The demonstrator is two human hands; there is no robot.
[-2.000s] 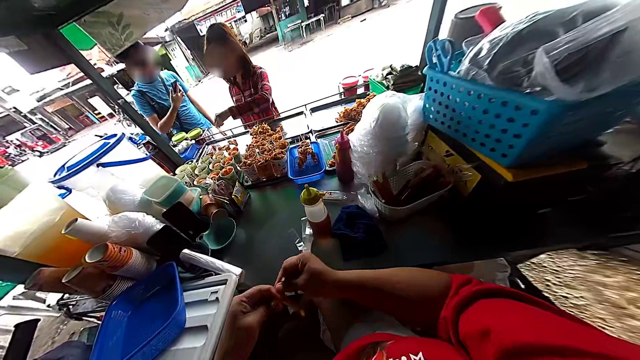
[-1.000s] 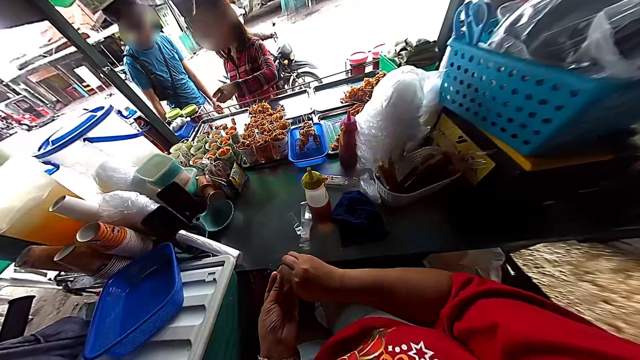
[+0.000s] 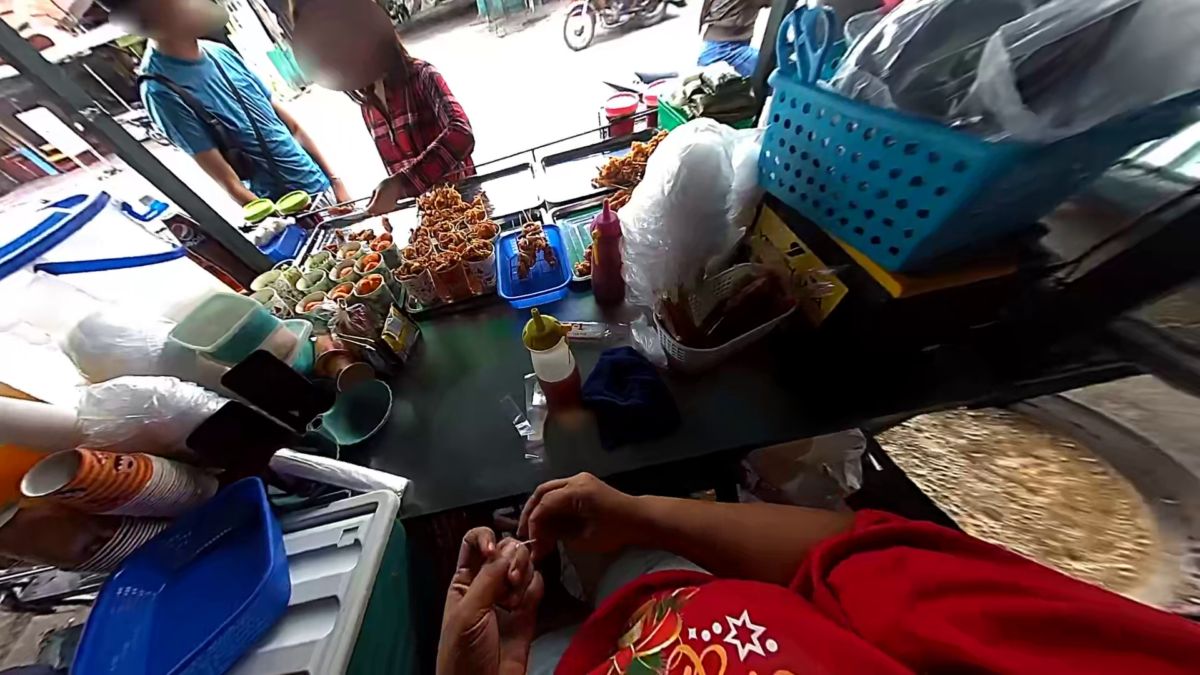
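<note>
My left hand (image 3: pixel 492 595) is low in the middle of the view, fingers curled, palm side turned up. My right hand (image 3: pixel 577 511) meets it from the right, and a tiny thin pale thing shows between the fingertips; what it is I cannot tell. Both hands are below the front edge of the dark counter (image 3: pixel 459 412). On the counter above them stand a squeeze bottle with a yellow-green cap (image 3: pixel 553 361) and, against it, a crumpled dark blue cloth (image 3: pixel 630 396). A clear plastic wrapper (image 3: pixel 532 417) lies left of the bottle.
Hot oil bubbles in a large pan (image 3: pixel 1031 506) at right. A blue perforated basket (image 3: pixel 900 169) stands above a small white basket (image 3: pixel 727 342). Cups of fried food (image 3: pixel 445 244) line the far edge, where two people stand. A blue tray (image 3: pixel 192 581) and stacked cups (image 3: pixel 117 483) are at left.
My hands stay close together, but the left hand's fingers have curled since one second ago. The person in blue has lowered the phone held up two seconds ago.
</note>
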